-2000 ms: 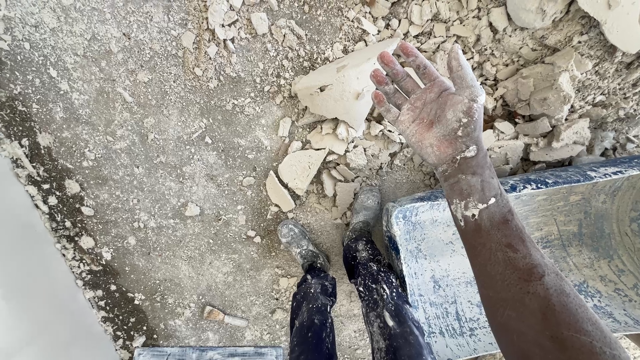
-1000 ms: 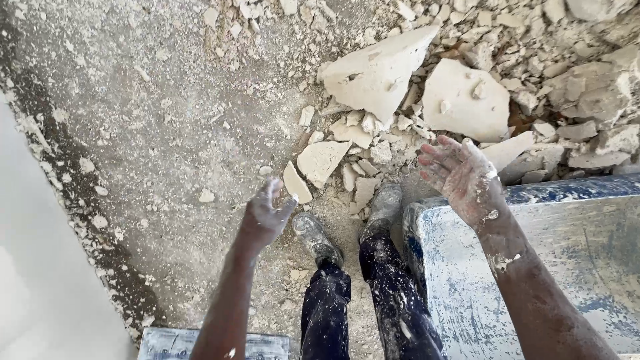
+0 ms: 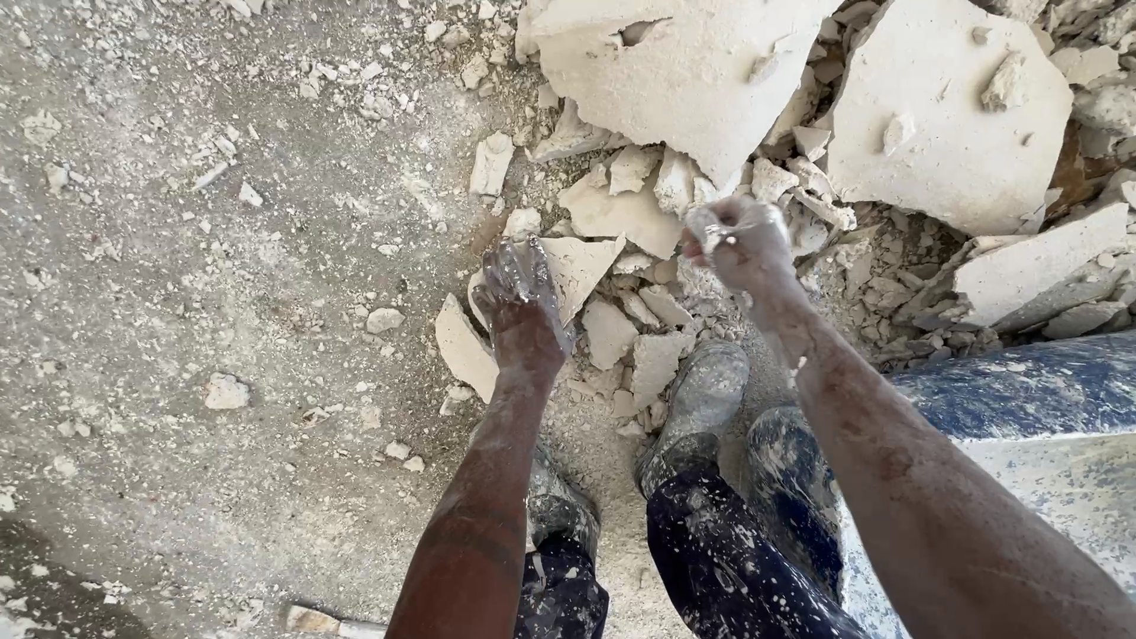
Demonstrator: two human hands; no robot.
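My left hand (image 3: 522, 288), caked with white dust, rests over a flat broken slab of plaster-like material (image 3: 581, 271); its fingers lie on the slab's left part, and whether they grip it cannot be told. Beside it lies a curved flat shard (image 3: 465, 351). My right hand (image 3: 738, 235) has its fingers curled, just below the pointed end of a large pale slab (image 3: 683, 80). Whether anything is inside the curled fingers is hidden. Smaller pale pieces (image 3: 621, 209) lie between the two hands.
Another large slab (image 3: 945, 124) and rubble lie at upper right. A blue, plaster-smeared container (image 3: 1029, 390) stands at the lower right, beside my dusty boots (image 3: 706, 390). A brush-like tool (image 3: 315, 620) lies at the bottom edge. Crumbs cover the rough floor (image 3: 222, 293).
Both hands have moved down onto or over the rubble. My right hand, open with fingers spread before, is now curled. My left hand has come to the flat slab. The view is closer to the floor.
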